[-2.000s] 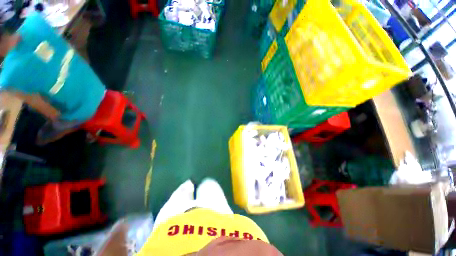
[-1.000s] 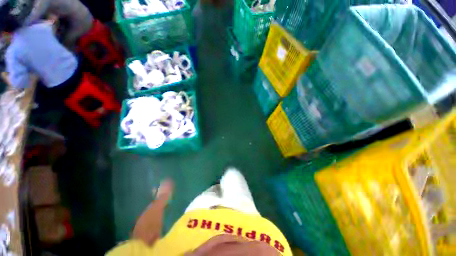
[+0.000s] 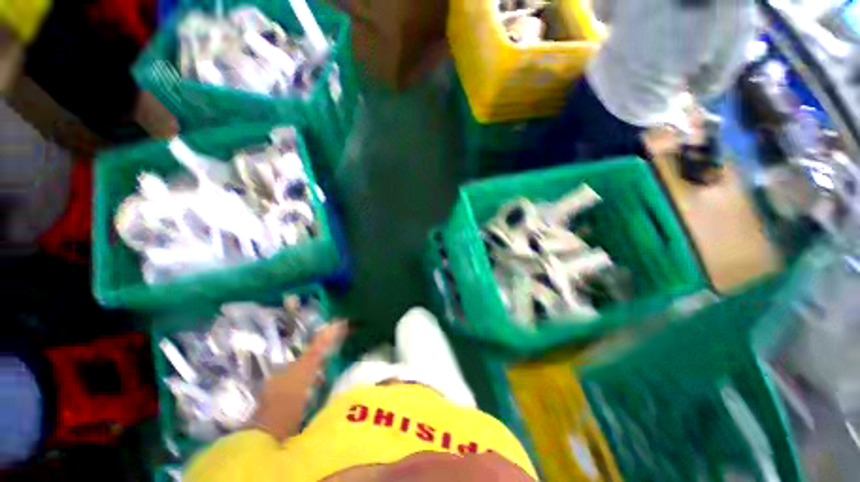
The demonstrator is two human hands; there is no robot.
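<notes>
My left hand (image 3: 300, 377) hangs low at the left of my yellow shirt, in front of a green crate of white plastic parts (image 3: 226, 350). It is blurred; I see nothing in it, and the finger shape is unclear. My right hand is not visible. A green crate (image 3: 321, 247) heaped with white parts stands at the left. Another green crate (image 3: 479, 273) with white parts stands at the right, not full to its rim.
A narrow green floor aisle (image 3: 396, 188) runs ahead between the crates. A yellow crate (image 3: 509, 89) stands at the back. Red stools (image 3: 99, 391) are at the left. A person's forearm reaches in at upper left. A bench with cardboard (image 3: 721, 221) is at the right.
The view has moved forward along the aisle. Crates of white parts now stand close on both sides, and the large yellow crate at the right has left view. My left hand remains low at my side.
</notes>
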